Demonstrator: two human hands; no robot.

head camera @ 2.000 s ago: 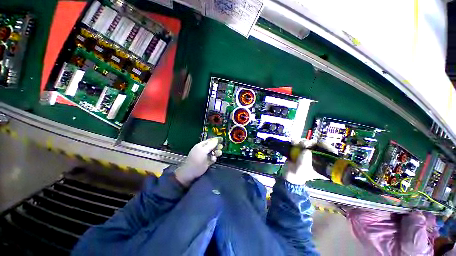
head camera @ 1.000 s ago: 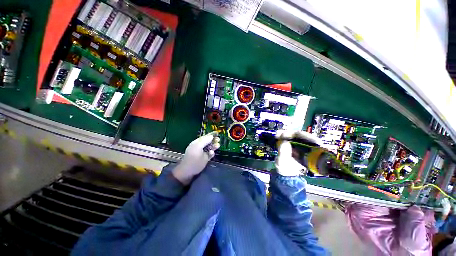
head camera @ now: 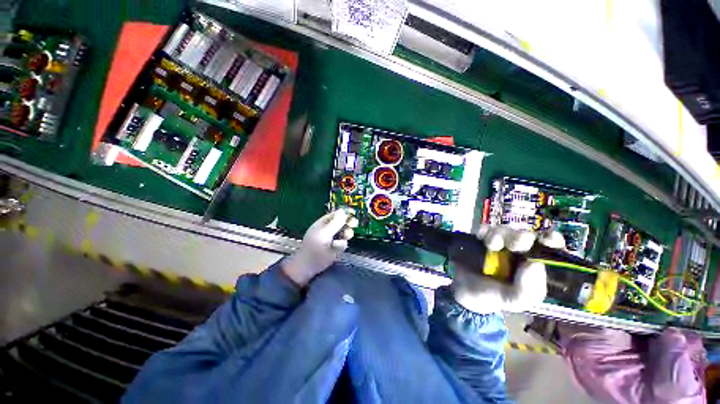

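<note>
The board with three red-copper ring coils (head camera: 384, 178) lies in front of me on the green bench, white bars on its right side. My gloved left hand (head camera: 325, 244) is at its lower left corner, fingertips pinched together; whatever they hold is too small to tell. My gloved right hand (head camera: 501, 276) is closed around the black electric screwdriver (head camera: 556, 279) with yellow bands. The screwdriver lies nearly level, its front end pointing left over the board's lower edge; the tip is hard to make out. A yellow-green cable (head camera: 641, 292) trails to the right.
A board without large rings (head camera: 192, 109) lies tilted on a red-orange sheet (head camera: 263, 158) at left, another unit (head camera: 35, 83) beyond it. More units (head camera: 537, 211) lie to the right. An aluminium rail (head camera: 260, 247) runs along the near edge. A person in pink (head camera: 631, 364) is at lower right.
My right hand and the screwdriver have moved right and slightly down, and the grip now shows knuckles on top. My left hand stays near the board's corner. The whole view has shifted slightly.
</note>
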